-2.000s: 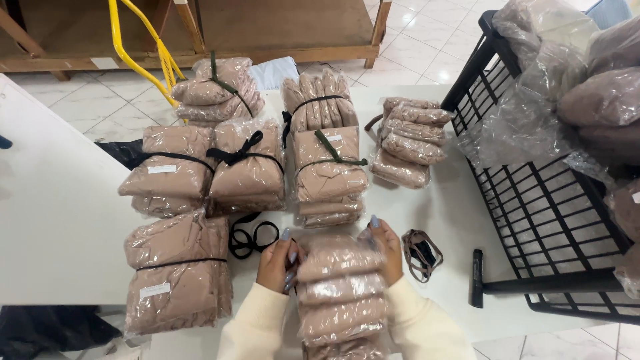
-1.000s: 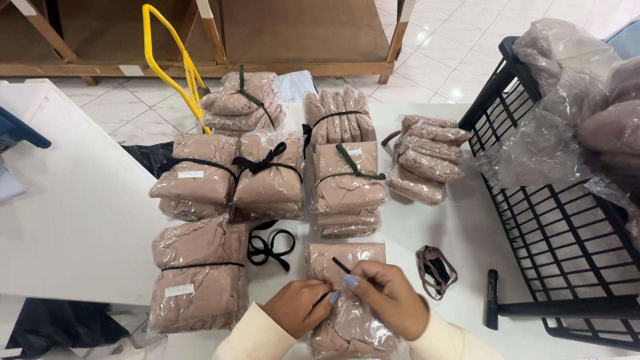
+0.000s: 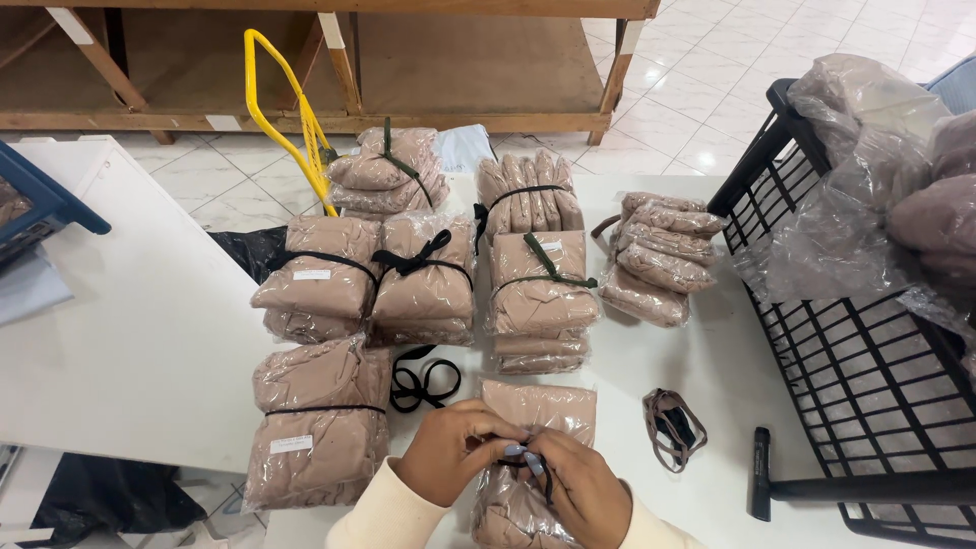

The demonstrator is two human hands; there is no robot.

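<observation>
My left hand (image 3: 461, 451) and my right hand (image 3: 576, 482) meet over a stack of plastic-wrapped beige garments (image 3: 541, 400) at the table's front edge. Between their fingertips both pinch a thin black fabric strip (image 3: 546, 479), partly hidden by the fingers. To the left lies a tied garment bundle (image 3: 316, 457) with a black band. A loose coil of black strap (image 3: 427, 389) rests beyond my left hand. Behind stand more tied bundles, one with a black bow (image 3: 423, 282) and one with a green tie (image 3: 545, 293). At the right lies a loop of brown and black bands (image 3: 675, 429).
A black plastic crate (image 3: 862, 366) holding bagged garments stands at the right, beside a black marker (image 3: 760, 473). More wrapped packs (image 3: 663, 263) lie near it. A white table (image 3: 114, 320) is on the left. A yellow handle (image 3: 267, 114) and wooden shelving (image 3: 488, 122) are behind.
Two seconds ago my hands held the sides of the front stack, with several pack edges facing up. The stack now lies with a flat face up, and my hands have come together over it with the black strip.
</observation>
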